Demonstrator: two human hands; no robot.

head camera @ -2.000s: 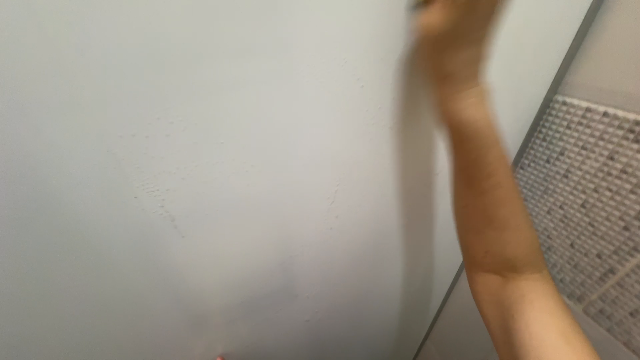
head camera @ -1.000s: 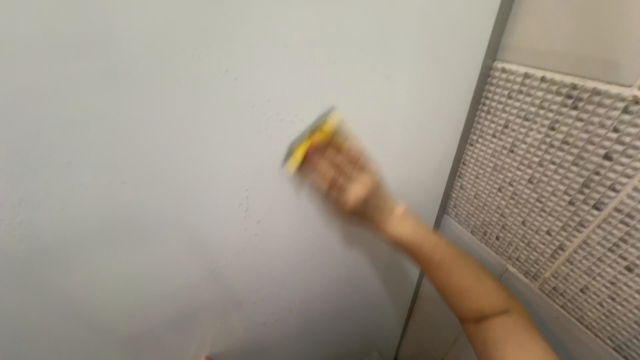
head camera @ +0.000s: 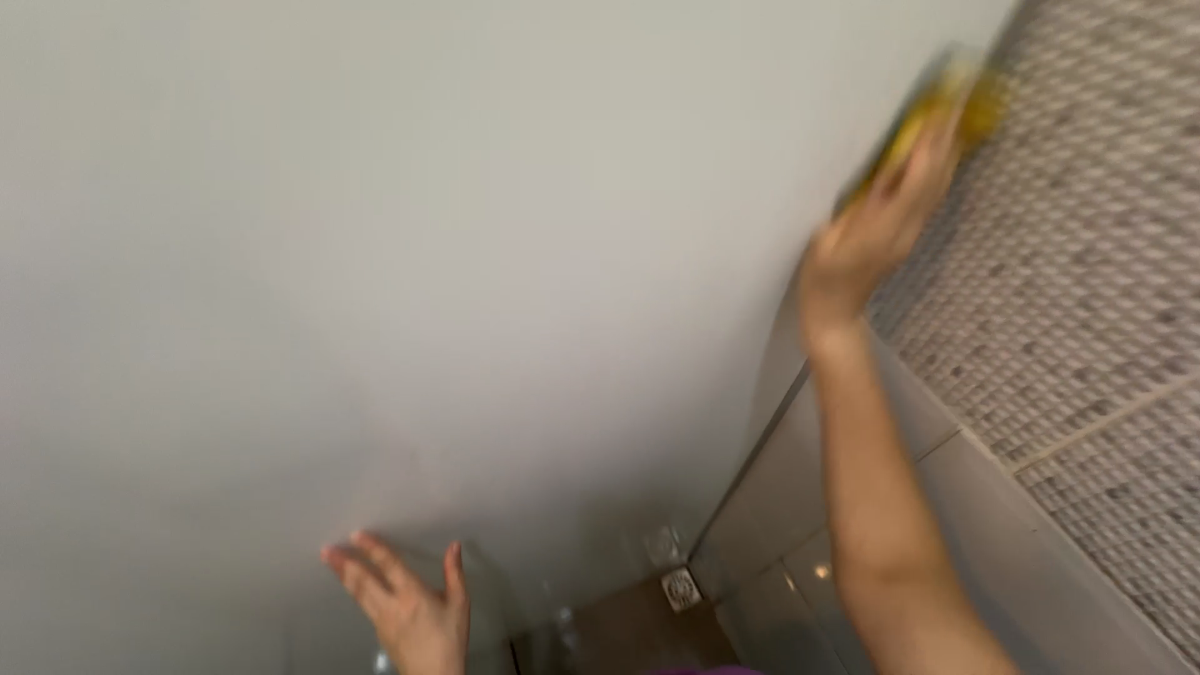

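Observation:
My right hand (head camera: 877, 225) is at the upper right, closed around a yellow sponge (head camera: 923, 122) with a dark face. The sponge is blurred and lies by the edge where the pale smooth panel (head camera: 525, 234) meets the tiled wall. Low and left of centre, my left hand (head camera: 408, 600) has its fingers spread and holds nothing. Its fingertips are at the panel's surface; whether they press on it I cannot tell.
Mosaic-textured tiles (head camera: 1078, 234) cover the wall on the right, above plain grey tiles (head camera: 947, 497). Below are a brown floor (head camera: 619, 623) and a square metal drain cover (head camera: 682, 589) in the corner.
My right hand with the sponge has moved from the middle of the panel to its right edge. My left hand has come into fuller view; the view has tilted down.

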